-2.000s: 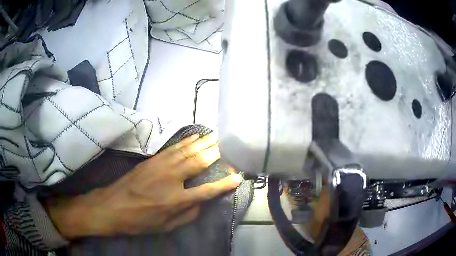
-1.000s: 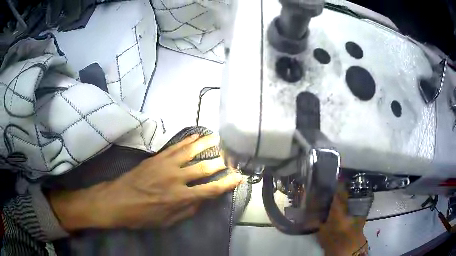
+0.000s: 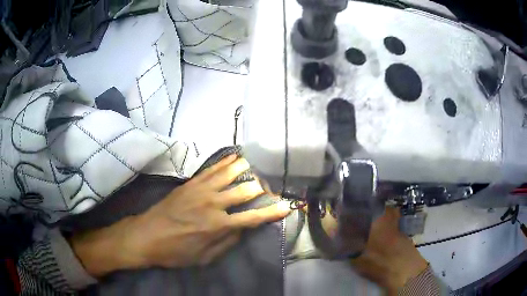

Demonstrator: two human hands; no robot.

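The grey face fabric (image 3: 254, 260) lies under the needle side of the white sewing machine head (image 3: 404, 133). My left hand (image 3: 173, 225) lies flat on it, fingers spread, fingertips close to the presser foot area (image 3: 297, 204). The white, diamond-stitched side of the quilted panel (image 3: 86, 139) is bunched up beyond my left wrist. My right hand (image 3: 390, 248) is partly behind the dark curved lever (image 3: 355, 202) on the machine front. Its fingertips are hidden, so I cannot tell whether it holds the fabric.
More white quilted fabric (image 3: 214, 34) lies behind, left of the machine head. A small dark grey patch (image 3: 111, 102) lies on the white material. Dark pieces (image 3: 75, 26) are piled at the upper left. A metal part with a small block (image 3: 413, 219) sits right of the lever.
My right hand has come into clearer view from behind the lever and moved in towards the needle area. My left hand stays spread on the grey fabric. The machine head appears shifted left as the view moves.
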